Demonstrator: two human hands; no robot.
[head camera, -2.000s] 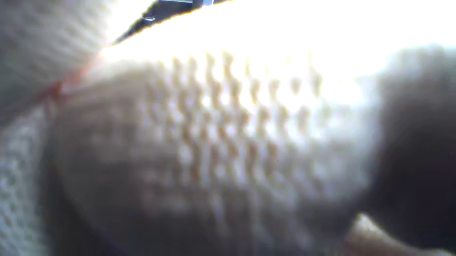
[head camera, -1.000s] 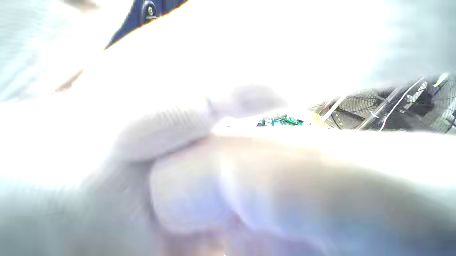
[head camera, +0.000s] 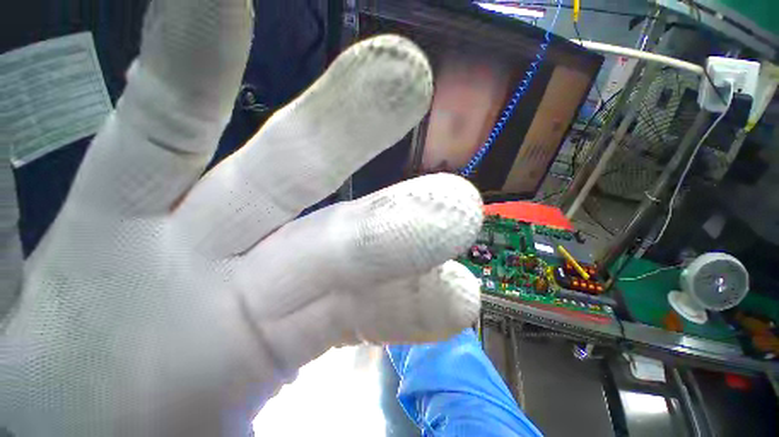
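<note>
My left hand (head camera: 213, 230), in a white knit glove, fills the left and middle of the view, very close to the camera. Its fingers are apart and point up and to the right, with nothing seen in them. A blue sleeve (head camera: 457, 384) shows below the glove's fingertips. It seems to be my right arm's, but the hand itself is not in view. A green circuit board (head camera: 521, 266) with many parts lies behind and right of the fingertips, partly hidden by them. A yellow stick (head camera: 572, 262) lies across it.
A red sheet (head camera: 534, 213) shows behind the board. A large monitor (head camera: 521, 111) stands behind, with a blue coiled cord (head camera: 512, 102) before it. A small white fan (head camera: 714, 283) stands at the right. A metal rail (head camera: 555, 317) runs along the board's front edge.
The gloved hand no longer covers nearly the whole view, and its fingers now show spread. The glare has shrunk. The board, monitor, fan and blue sleeve have come into clear view.
</note>
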